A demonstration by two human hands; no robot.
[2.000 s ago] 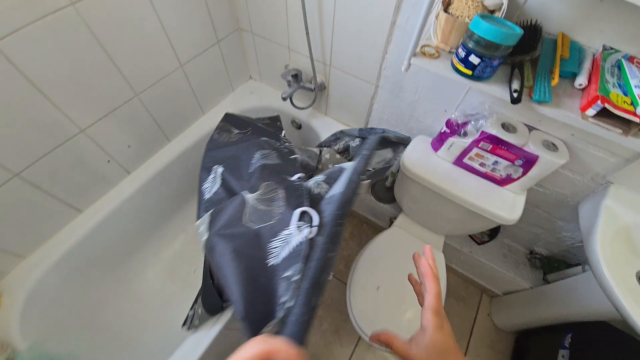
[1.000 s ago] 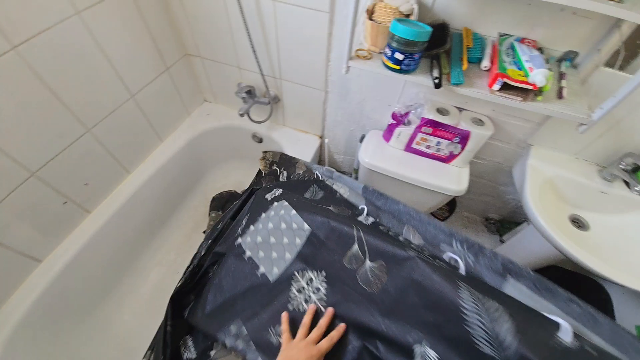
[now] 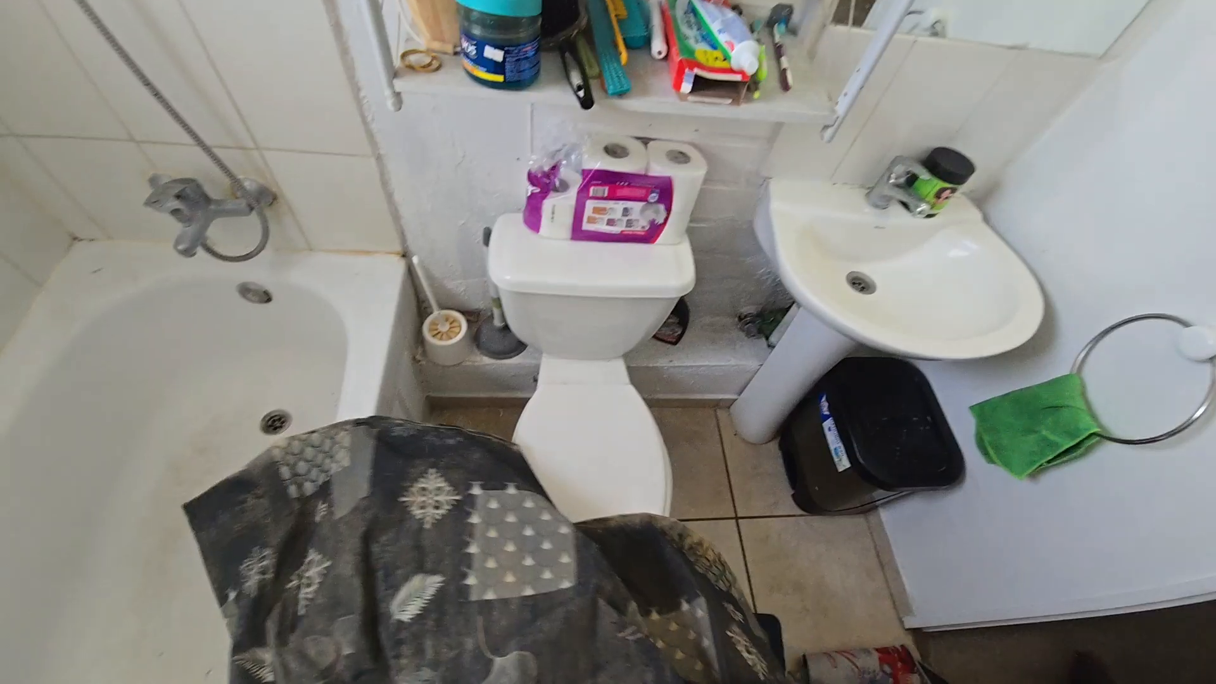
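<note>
A dark grey shower curtain [image 3: 408, 560], printed with pale leaves and snowflakes, spreads in folds across the bottom left and centre. Its left part hangs over the bathtub [image 3: 152, 456], and its upper edge overlaps the front of the white toilet [image 3: 594, 437], whose lid is down. Neither of my hands shows now, so what each one holds is hidden.
Wrapped paper rolls [image 3: 622, 195] stand on the cistern. Toiletries crowd a shelf [image 3: 617, 95] above. At right are a washbasin [image 3: 902, 275], a black lidded bin [image 3: 883, 437] and a green cloth [image 3: 1035, 427] at a towel ring. A toilet brush holder [image 3: 445, 337] stands beside the tub.
The curtain, spread wide across the lower right a second ago, now lies lower and further left, bunched in folds. The hand that rested on it has left the view. The view has shifted right.
</note>
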